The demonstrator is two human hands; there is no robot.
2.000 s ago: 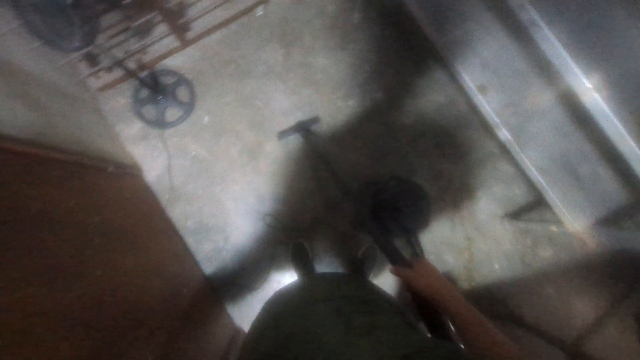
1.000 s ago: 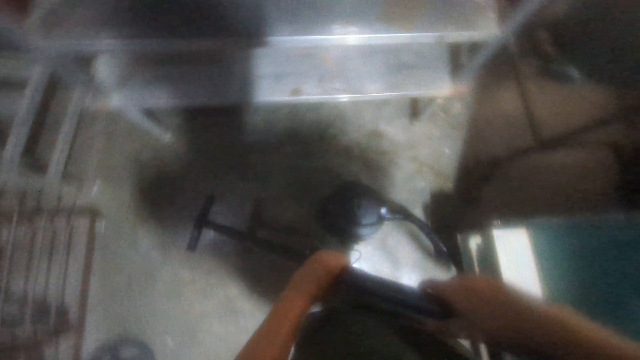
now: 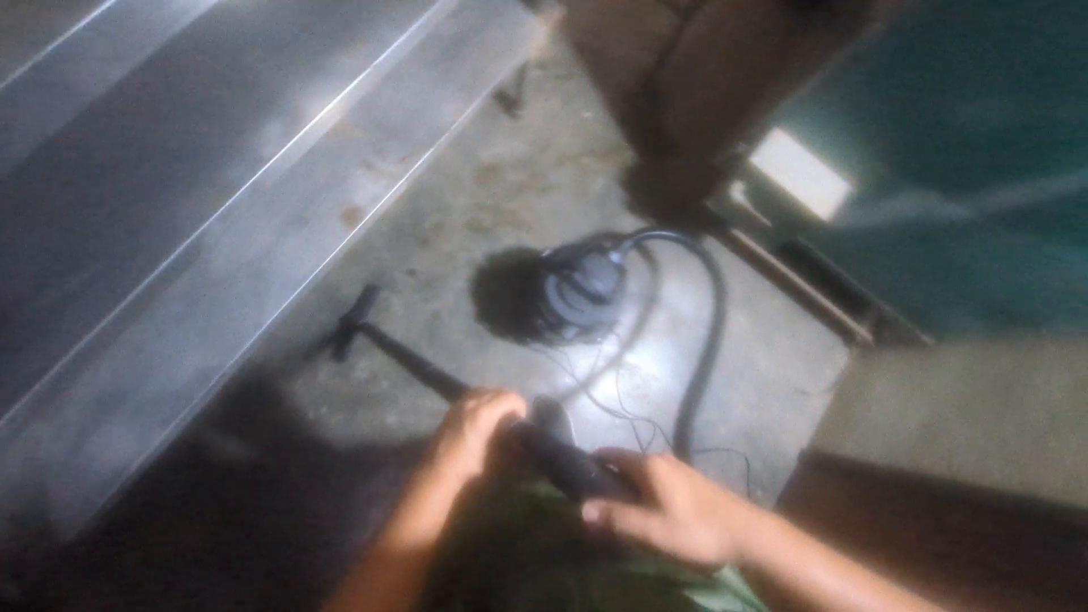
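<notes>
My left hand (image 3: 483, 423) grips the black tube of a vacuum cleaner wand (image 3: 416, 365). Behind it, my right hand (image 3: 671, 510) is closed around the thicker black handle end. From my hands the wand slants up and left to a T-shaped floor head (image 3: 353, 323) on the concrete floor. Beyond my hands stands a rounded grey and black vacuum canister (image 3: 582, 289). A dark hose (image 3: 710, 340) loops from its top down toward my right hand. The picture is blurred.
A long metal bench or rack (image 3: 280, 195) with bright edges crosses the upper left. At the upper right are a dark green panel (image 3: 960, 161) and a white rectangular piece (image 3: 801, 174). A thin cord (image 3: 625, 412) trails over the floor near the hose. A brown surface lies lower right.
The view has turned strongly. Two seconds ago only one hand showed on the wand; one second ago both hands were on it. The canister and looping hose now show more fully.
</notes>
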